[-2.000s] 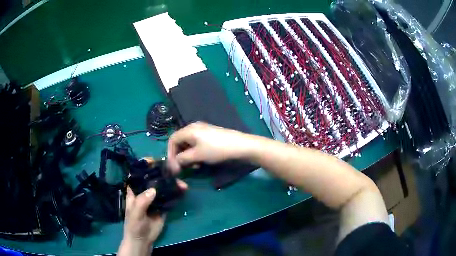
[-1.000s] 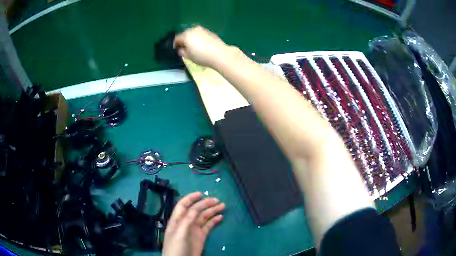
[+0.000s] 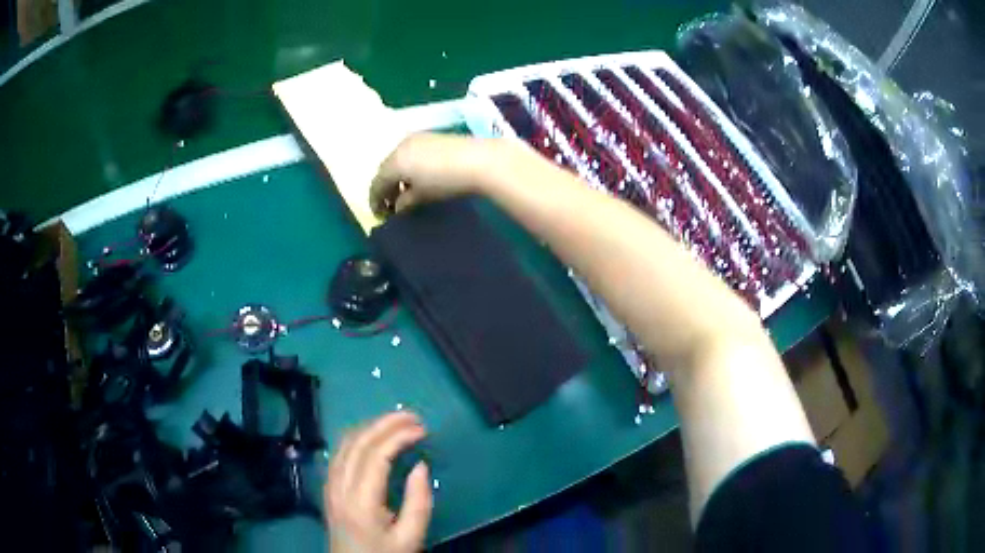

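My right hand (image 3: 416,186) is at the upper left edge of the black adhesive foam strips (image 3: 481,308), where the cream backing paper (image 3: 340,130) shows. Its fingertips are bent down at that edge; whether they grip a strip is hidden. My left hand (image 3: 378,486) is low in the middle, fingers apart, with nothing in it. A black housing with a round opening (image 3: 283,405) lies left of it. A dark round wired unit (image 3: 362,290) lies beside the strips, and a silvery-centred one (image 3: 253,327) is further left.
A white parts tray (image 3: 486,119) with red and black wires stands right, partly behind my right arm. A clear plastic bag (image 3: 929,205) is beyond it. Black housings fill a cardboard box (image 3: 67,259) at left. A blurred dark piece (image 3: 189,108) is on the far green surface.
Two seconds ago both hands were at a black piece. It was then carried to the far surface. My right hand has come back to the strips; my left hand is open and empty.
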